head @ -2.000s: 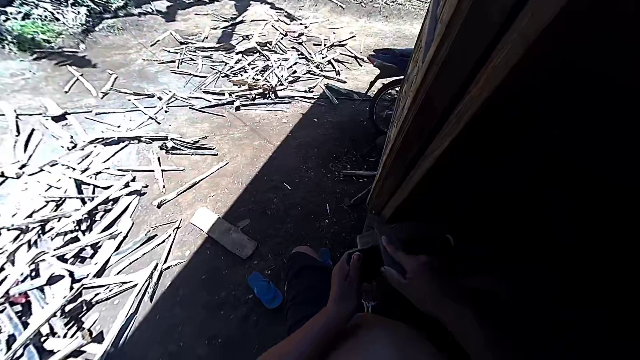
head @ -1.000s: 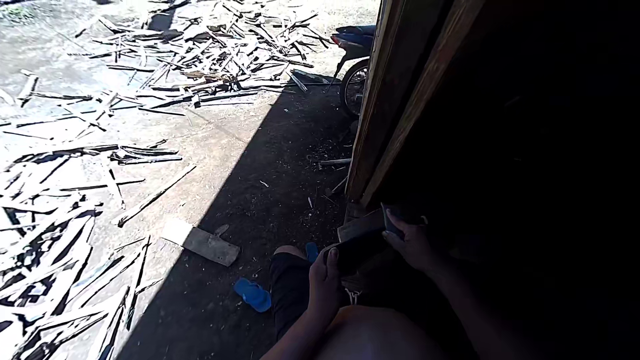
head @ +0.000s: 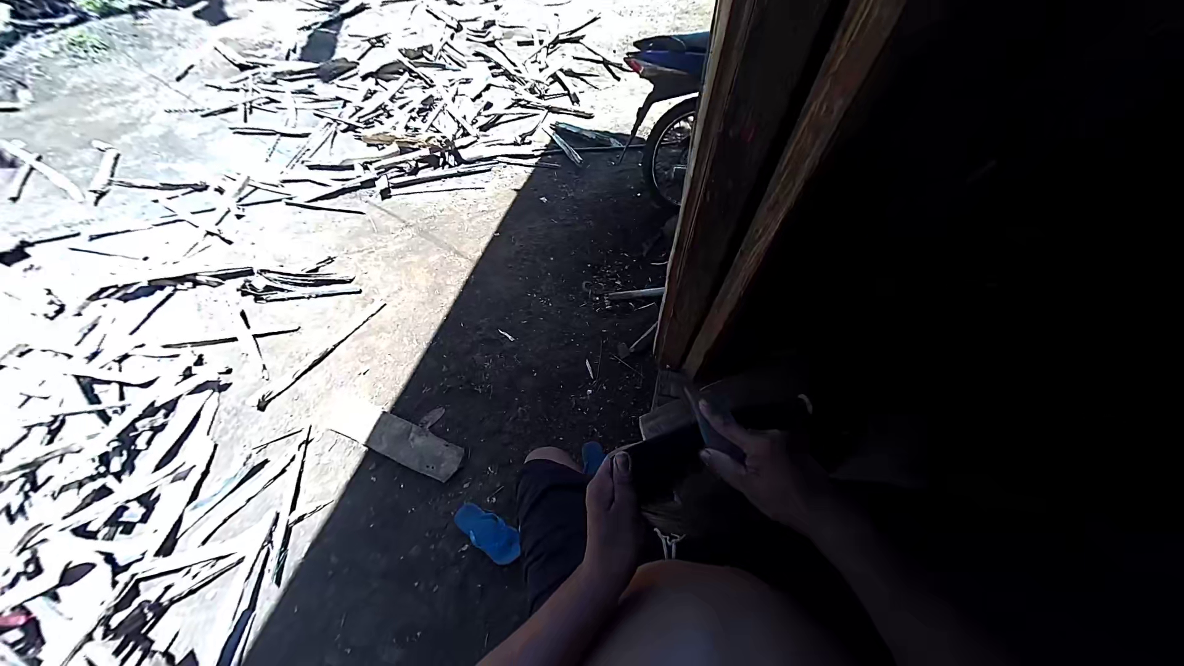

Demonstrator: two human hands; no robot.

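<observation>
My left hand [head: 615, 504] is shut on the near end of a dark, flat-looking object [head: 664, 458], with the thumb on top. Above it, my right hand [head: 754, 462] grips a thin, flat piece [head: 710, 427] between thumb and fingers, close to the dark object's far part. Whether the two pieces touch, and what they are made of, I cannot tell in the deep shade. Behind them a pale block-like thing [head: 659, 421] shows at the foot of the door frame.
A wooden door frame [head: 740, 185] rises on the right, with a motorcycle [head: 671, 83] behind it. Split wood pieces [head: 120, 444] cover the sunlit ground at left and beyond. A short board [head: 416, 446] and a blue flip-flop [head: 487, 534] lie near my leg.
My right hand has shifted relative to the dark object, and its thin piece now stands at a steeper tilt than a second ago. My left hand keeps its hold.
</observation>
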